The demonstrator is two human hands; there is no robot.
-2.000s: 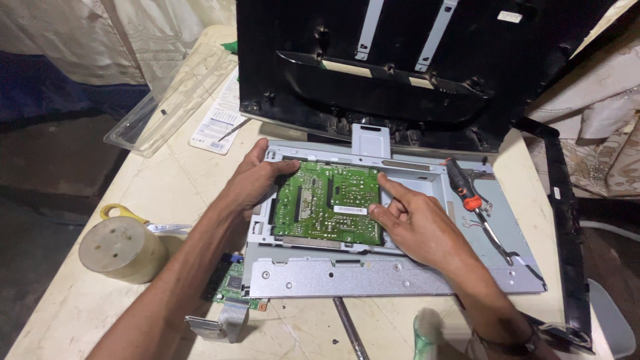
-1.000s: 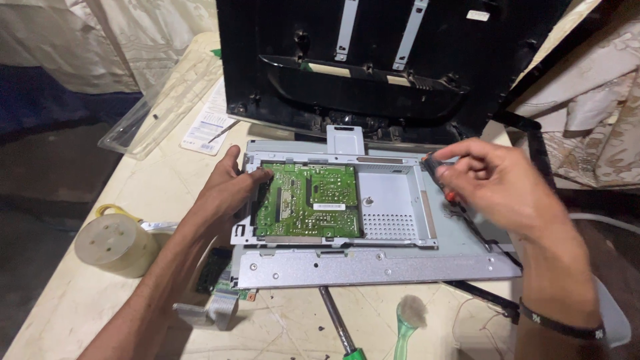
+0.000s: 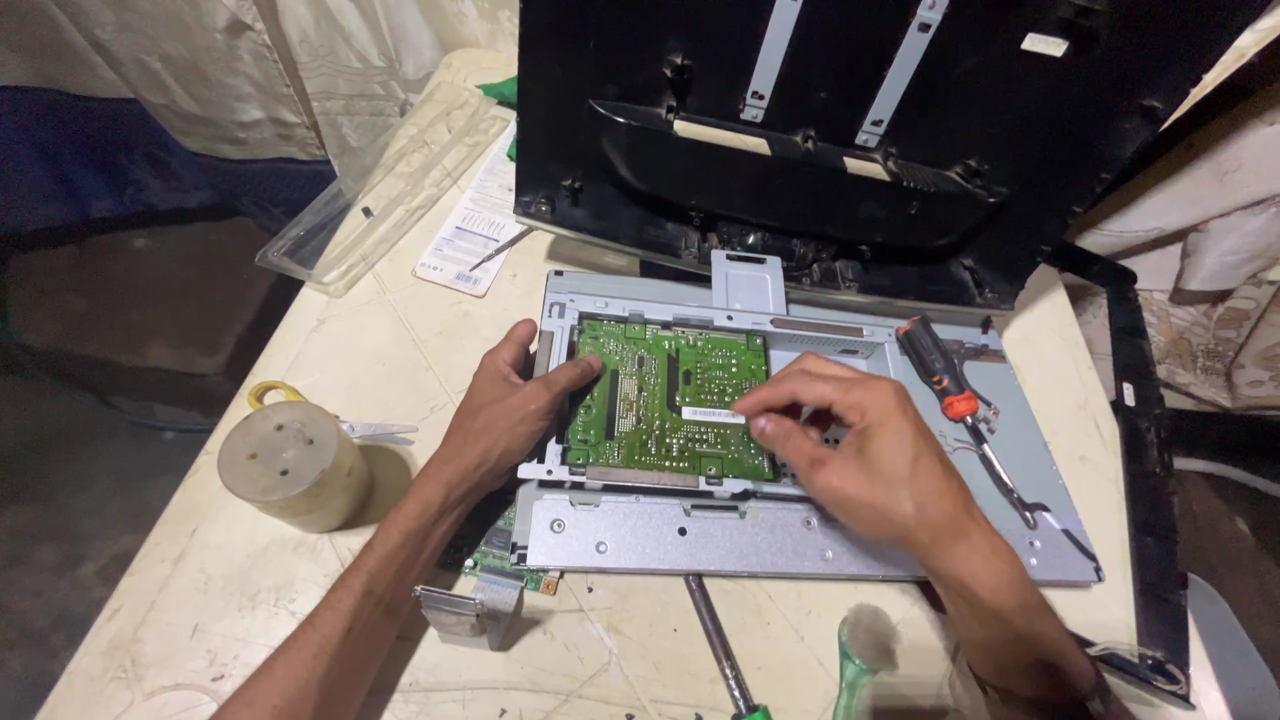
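A green circuit board [image 3: 650,440] lies in a metal chassis frame [image 3: 640,477] on top of a flat display panel [image 3: 1000,400]. My left hand [image 3: 515,400] rests at the left side of the frame, its thumb on the board's upper left part and the fingers at the frame's edge. My right hand [image 3: 850,430] is over the board's right edge, thumb and index finger brought close together near a white barcode label [image 3: 710,414]; whether something small is between them cannot be made out. A black and orange screwdriver [image 3: 940,375] lies on the panel, right of my right hand.
A black monitor housing [image 3: 800,190] stands behind the panel. To the left are a round container [image 3: 300,465], yellow-handled scissors [image 3: 375,429] and a clear plastic package [image 3: 370,200]. In front lie a second screwdriver [image 3: 718,640], a brush [image 3: 865,650] and a ribbon cable [image 3: 495,600]. A black bezel [image 3: 1140,450] is at right.
My right hand has moved from the screwdriver area back to the board's right edge. Its fingers held that edge two seconds ago. My left hand has stayed at the left side.
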